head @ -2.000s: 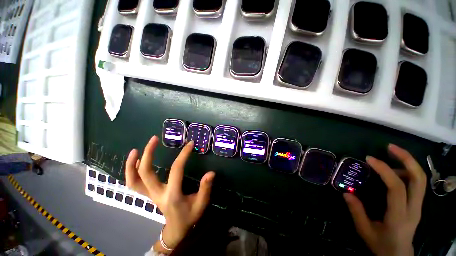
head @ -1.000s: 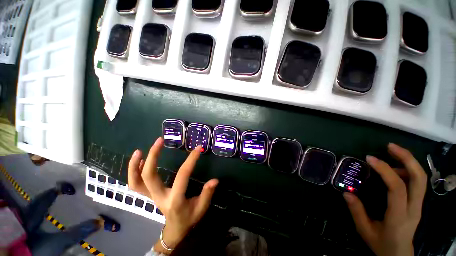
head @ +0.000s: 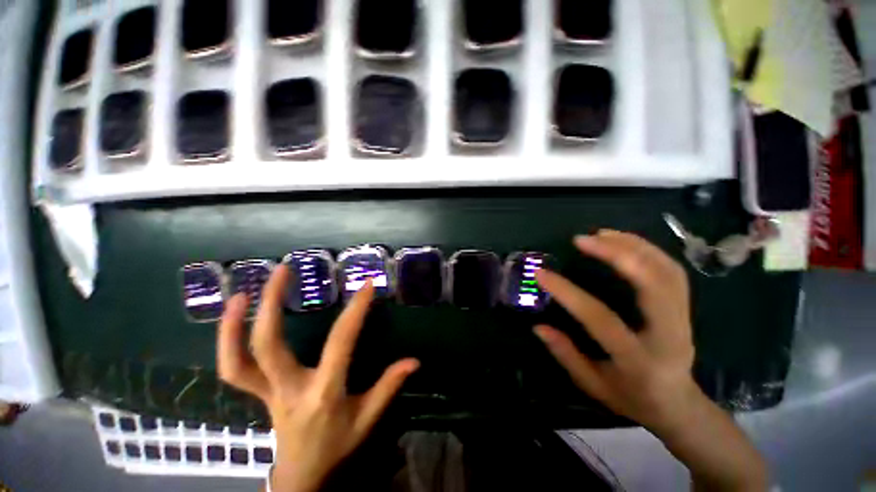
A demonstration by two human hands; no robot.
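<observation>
A row of several strapless smartwatches lies on the dark green mat. Most show lit text; two right of the middle are black. My left hand is spread over the row's left part, its index finger on the lit fourth watch, other fingertips by the second and third. My right hand is at the row's right end, index fingertip at the edge of the last watch, thumb just below it. Neither hand grasps a watch. The picture is somewhat blurred.
A white foam tray with rows of dark watches stands behind. At right are keys, a smartphone, yellow sheets and a red box. White tissue hangs at the tray's left corner. Lower watch trays lie below the bench edge.
The view has turned right and levelled. My left index finger has moved from the second watch to the fourth. The fifth watch's coloured writing has gone dark. The passer-by's legs are out of view.
</observation>
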